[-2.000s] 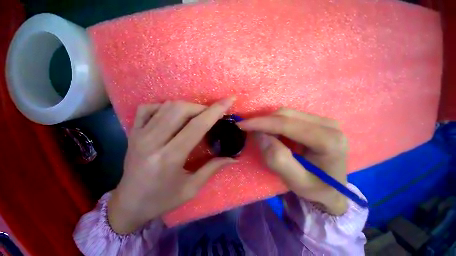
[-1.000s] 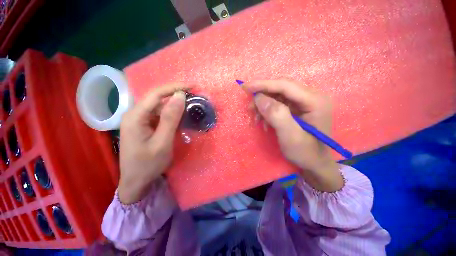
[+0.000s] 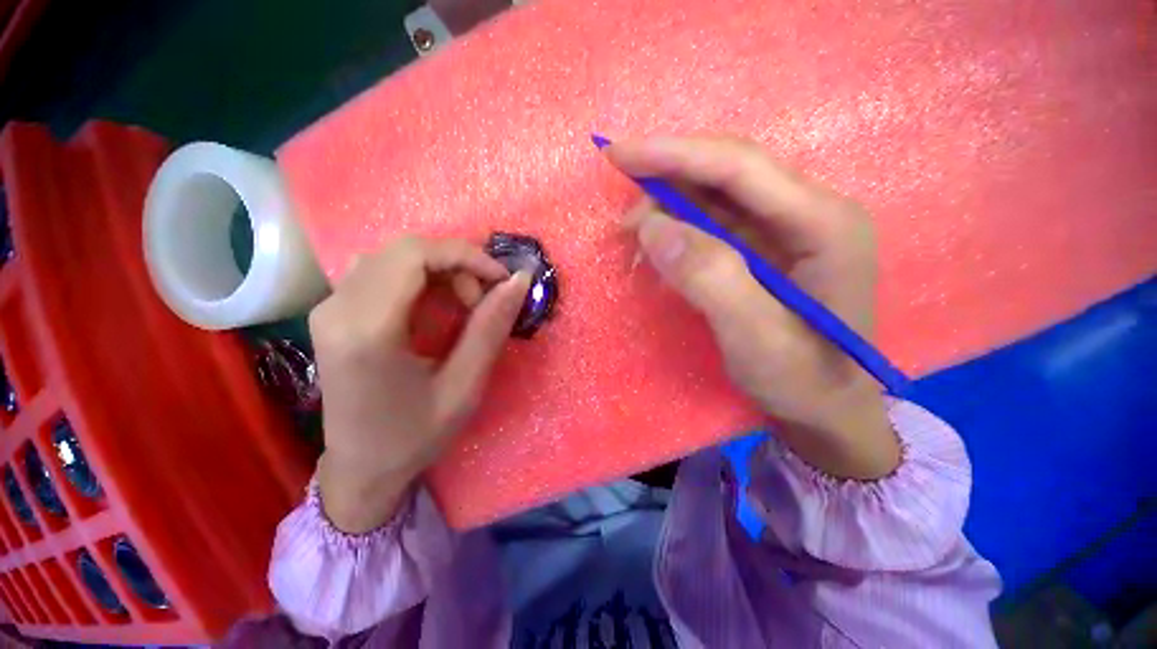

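Observation:
A small round dark glossy watch head is over the pink-red foam pad, left of its middle. My left hand pinches the watch head at its left edge between thumb and finger, and its face is tilted with a bright glint. My right hand holds a slim blue-violet stick like a pen, its pointed tip up and left, above the pad and apart from the watch head. Whether the watch head touches the pad cannot be told.
A translucent white tape roll stands left of the pad. A red foam tray with square pockets, several holding dark round pieces, is at the left. A shiny dark piece lies below the roll. A blue surface is at lower right.
The view has shifted a little. The watch head has turned from showing its face flat to a tilted, narrower view in my left hand. The right hand still holds the stick, apart from it.

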